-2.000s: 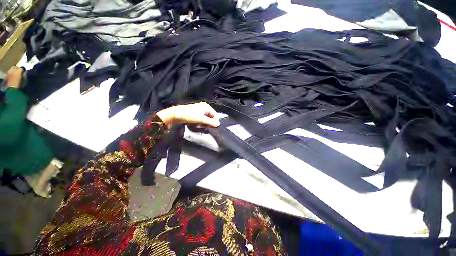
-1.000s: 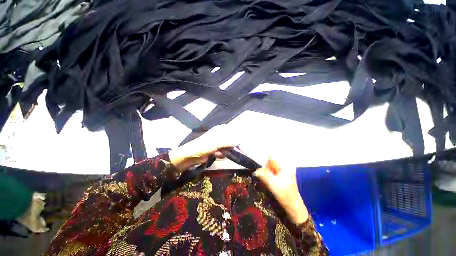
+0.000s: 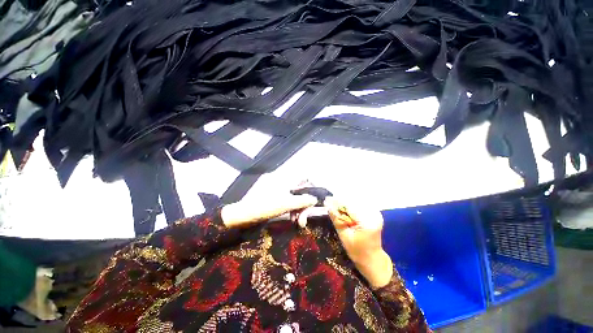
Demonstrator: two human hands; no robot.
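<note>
A heap of long dark strips (image 3: 279, 58) covers the far part of the white table, with several ends hanging towards me. My left hand (image 3: 292, 209) is close to my chest at the table's near edge, closed on a dark strip end (image 3: 316, 193). My right hand (image 3: 357, 227) is just right of it, with its fingertips pinching the same strip end. The strip end is short and bent between the hands. A faint orange patch shows at my right fingers; I cannot tell what it is.
Blue plastic crates (image 3: 432, 260) stand below the table edge at the right, one with a slotted side. Grey cloth (image 3: 39, 39) lies at the upper left. A person's green sleeve (image 3: 14, 273) shows at the lower left.
My left hand has drawn back from over the table to my chest with a strip. My right hand has come into view and both hands now meet closely at the strip end. The view has tilted down.
</note>
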